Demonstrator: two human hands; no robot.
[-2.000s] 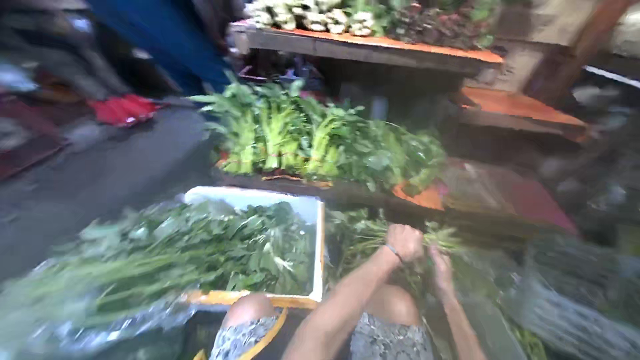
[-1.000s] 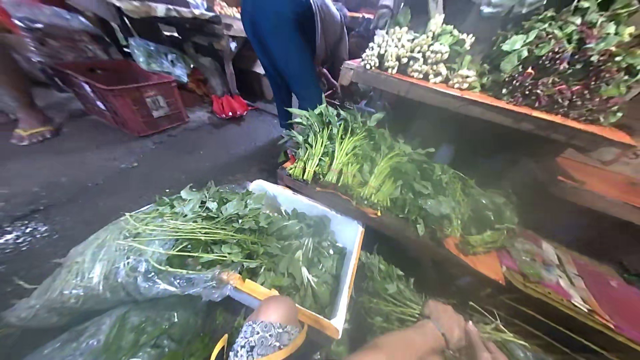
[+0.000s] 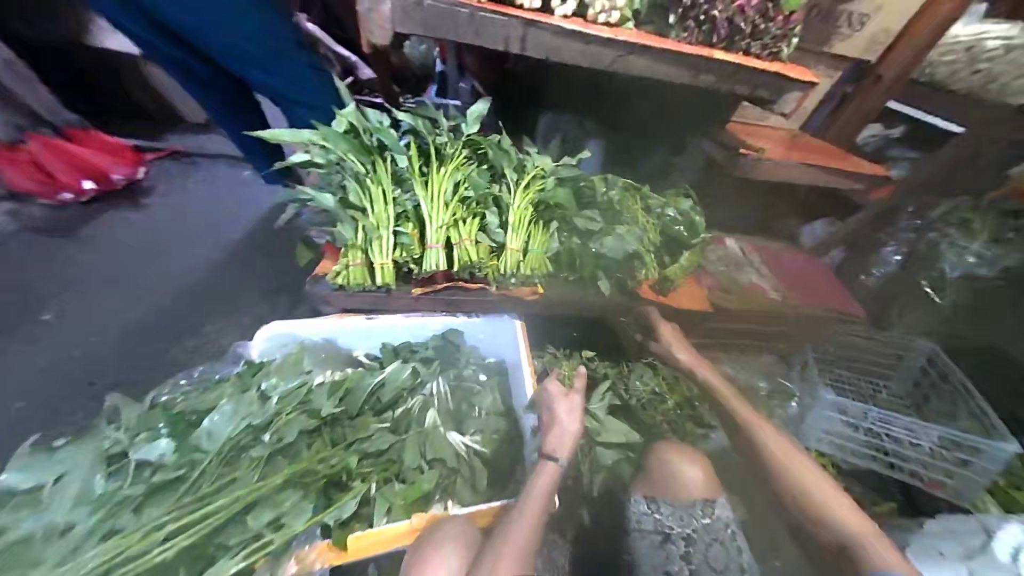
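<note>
My left hand [image 3: 562, 408], with a thin dark band at the wrist, is closed on a small bunch of leafy greens just right of the white foam box [image 3: 384, 324]. My right hand [image 3: 670, 340] reaches forward with fingers apart, near the front edge of the low wooden shelf [image 3: 592, 302], and nothing shows in it. Loose greens [image 3: 652, 392] lie below and between the hands. Long-stemmed leafy greens [image 3: 320, 432] fill the foam box and spill over its left side. Tied bundles of greens [image 3: 436, 208] stand upright on the shelf.
A white plastic crate [image 3: 904, 408] sits at the right. Behind the shelf is a raised wooden stand [image 3: 592, 44] with more vegetables. A person in blue trousers [image 3: 240, 64] stands at the upper left, near a red object [image 3: 72, 164] on the dark ground.
The hands, close together in both earlier frames, are now apart, the right one reaching forward. The view has swung between frames.
</note>
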